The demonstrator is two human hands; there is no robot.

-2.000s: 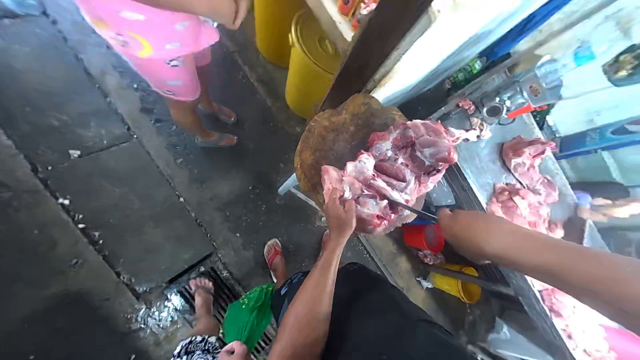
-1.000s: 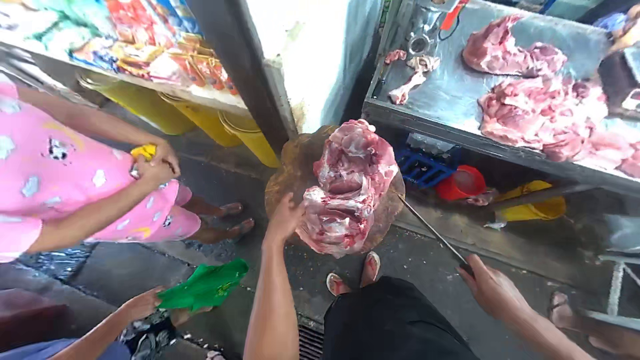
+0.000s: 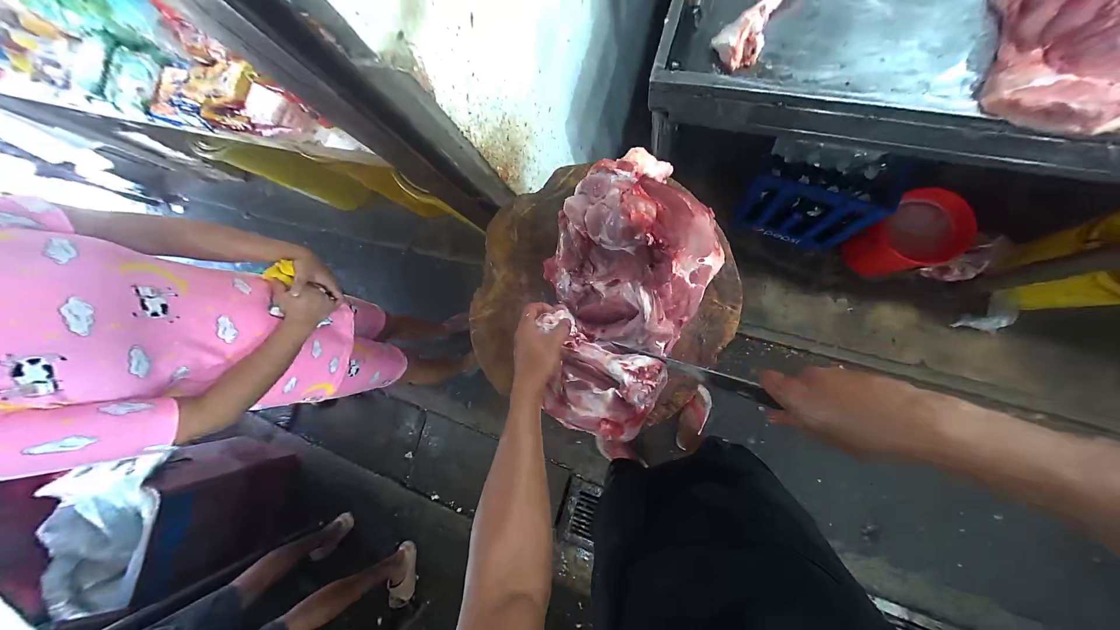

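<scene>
A large piece of raw meat point(image 3: 643, 254) lies on a round wooden chopping block point(image 3: 516, 262). My left hand point(image 3: 536, 350) grips the meat's left edge, low down, at a pale, fatty part. From the right, my right hand point(image 3: 809, 398) holds a long knife point(image 3: 709, 374) by its handle, which the fingers mostly hide. The blade reaches across the lower part of the meat, and its tip end is at or in the flesh near my left hand.
A metal table point(image 3: 857, 52) with more raw meat point(image 3: 1063, 70) stands at upper right. Below it are a blue crate point(image 3: 809, 210) and a red bucket point(image 3: 941, 227). A person in pink clothing point(image 3: 175, 324) stands close at left. Packaged goods point(image 3: 210, 87) fill a shelf at upper left.
My left hand, loose beside the meat a second ago, has closed on its edge. The knife has moved from the block's right side onto the meat. The view has shifted.
</scene>
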